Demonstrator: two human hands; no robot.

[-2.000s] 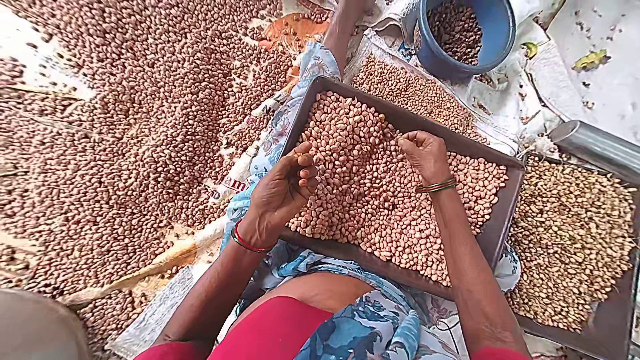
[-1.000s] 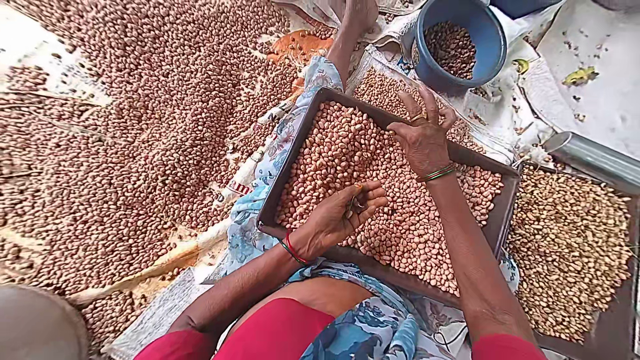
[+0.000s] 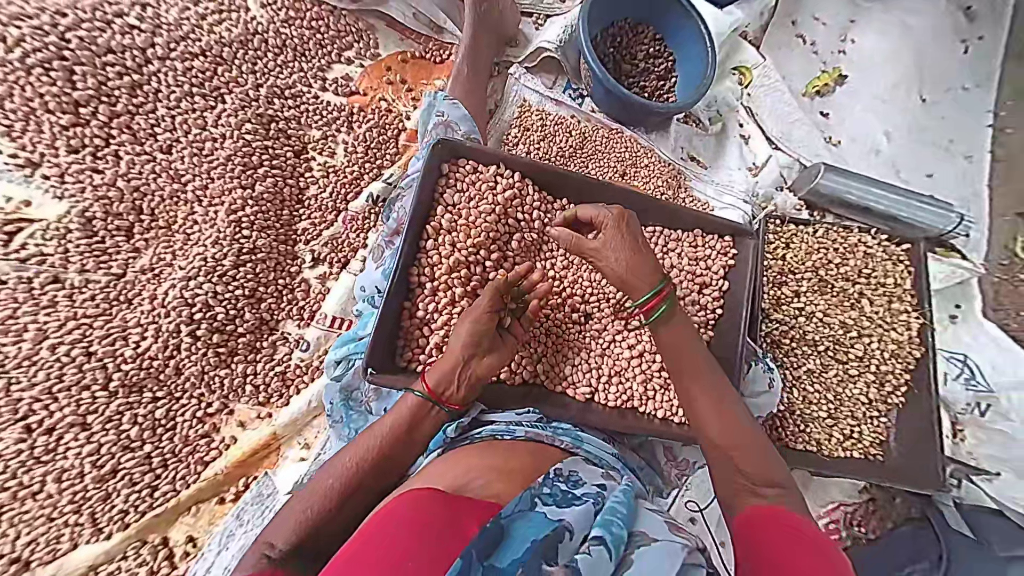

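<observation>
A dark rectangular tray [image 3: 400, 296] rests tilted across my lap, filled with pinkish-brown nuts or seeds [image 3: 592, 352]. Over its left-middle part, my left hand [image 3: 500, 320] is palm up, fingers curled around a few small pieces. Above the tray's middle, my right hand [image 3: 604, 244] has thumb and forefinger brought near each other; whether something tiny sits between them cannot be told. Both wrists wear red and green bangles. To the right, a second dark tray [image 3: 912, 432] holds paler, yellowish-brown pieces [image 3: 840, 336].
Brown nuts or seeds [image 3: 160, 240] are spread thickly over sheets at left. Beyond the tray lie a blue bucket [image 3: 640, 112] part-filled with dark pieces, a sack [image 3: 704, 188] bearing lighter seeds, and a metal cylinder [image 3: 880, 200]. My bare lower leg [image 3: 472, 80] stretches forward.
My right hand has come down and left from the tray's far edge, its spread fingers drawing together. My left hand remains palm up over the tray.
</observation>
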